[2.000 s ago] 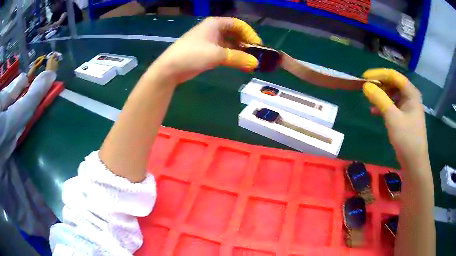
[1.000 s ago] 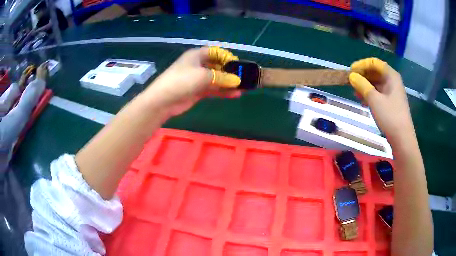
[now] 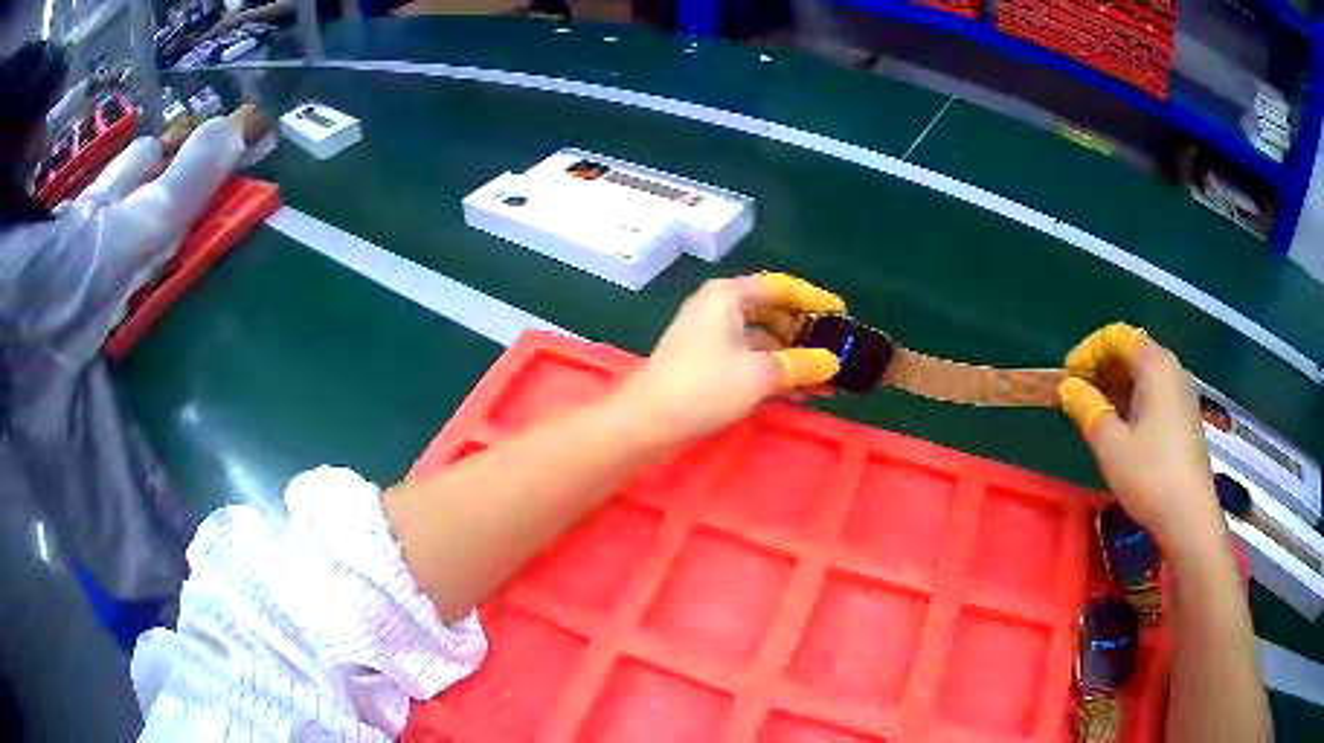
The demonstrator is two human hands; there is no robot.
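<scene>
My left hand, with yellow finger cots, grips the dark head of a smartwatch with a lit blue display. My right hand, also with yellow finger cots, pinches the far end of its gold-brown band. The watch is stretched between my hands above the belt, just beyond the back edge of the red watch tray. Many tray pockets are bare. Smartwatches with lit displays lie at the tray's right side, partly hidden by my right forearm.
Two white boxes touch each other on the green belt, beyond the tray. More white boxes with watches are at the right edge, partly behind my right hand. A co-worker stands at the left by another red tray. Blue racks stand at the back.
My hands have lowered with the stretched watch. The view has swung left, so the left boxes appear nearer the middle and the right boxes at the edge. My grip looks unchanged.
</scene>
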